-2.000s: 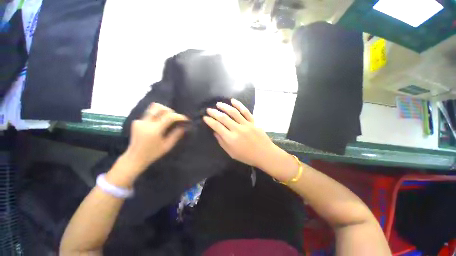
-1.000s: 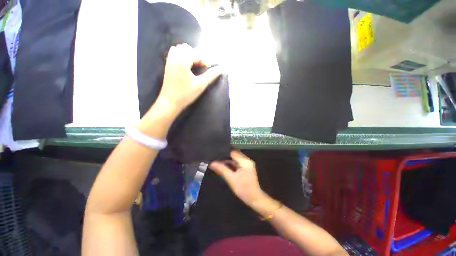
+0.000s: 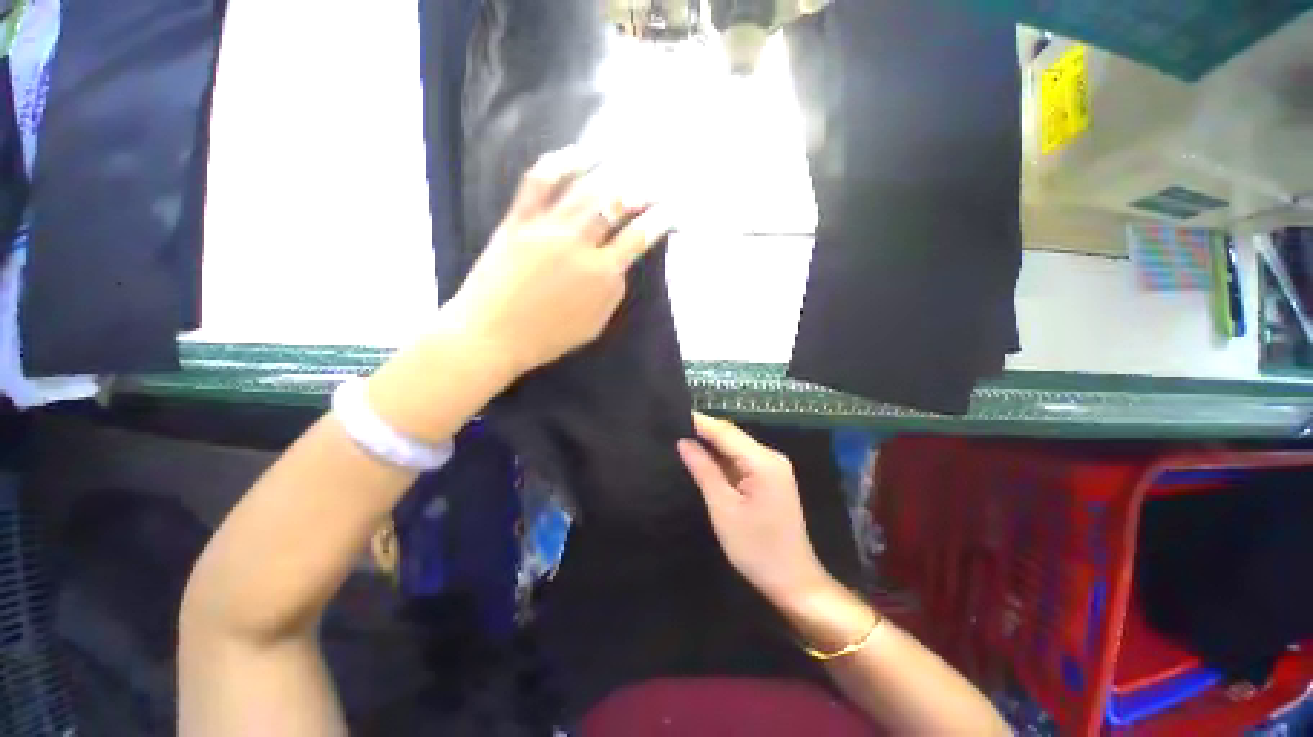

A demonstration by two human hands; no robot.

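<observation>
A black cloth panel lies left of the needle area and hangs over the table's front edge. My left hand is on its upper part, thumb and fingers pinching the cloth near its right edge. My right hand pinches the same right edge lower down, just below table level. The presser foot area shows at the top, partly washed out by lamp glare. The far end of the panel runs up out of the picture.
A black stack lies right of the needle and another at far left. The green table edge runs across. A red basket stands lower right. The machine body is upper right.
The bunched cloth has been spread out and moved up beside the needle area. In the last second my left hand moved slightly right and down, and my right hand slightly right along the edge.
</observation>
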